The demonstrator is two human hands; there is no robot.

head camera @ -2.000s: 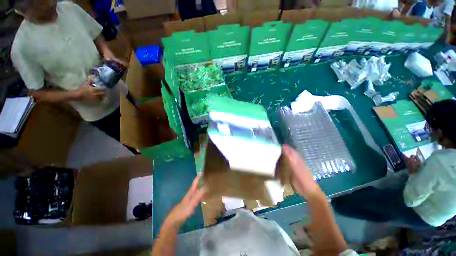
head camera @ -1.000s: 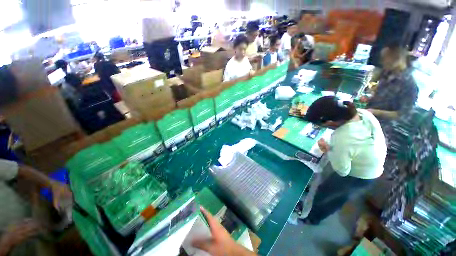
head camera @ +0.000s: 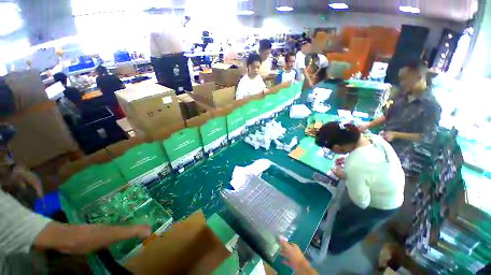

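An open carton [head camera: 180,251] stands in front of me at the bottom, plain brown inside, with green panels [head camera: 222,228] at its right. The flat stack of clear-silver ribbed bags [head camera: 261,207] lies to its right. My right hand [head camera: 295,257] is at the near corner of this stack, cut off by the bottom edge; its fingers overlap the corner. It is blurred, and I cannot tell whether it grips a bag. My left hand is not in view.
A neighbour's arm [head camera: 86,236] reaches from the left into the green trays [head camera: 121,215]. Green boxes [head camera: 139,161] line the far edge. Crumpled white material [head camera: 266,134] lies beyond the stack. A person in a light top [head camera: 374,172] works at the right side.
My right hand has left the box and moved right to the ribbed stack. The box now shows its brown inside. The neighbour's arm has reached over the trays.
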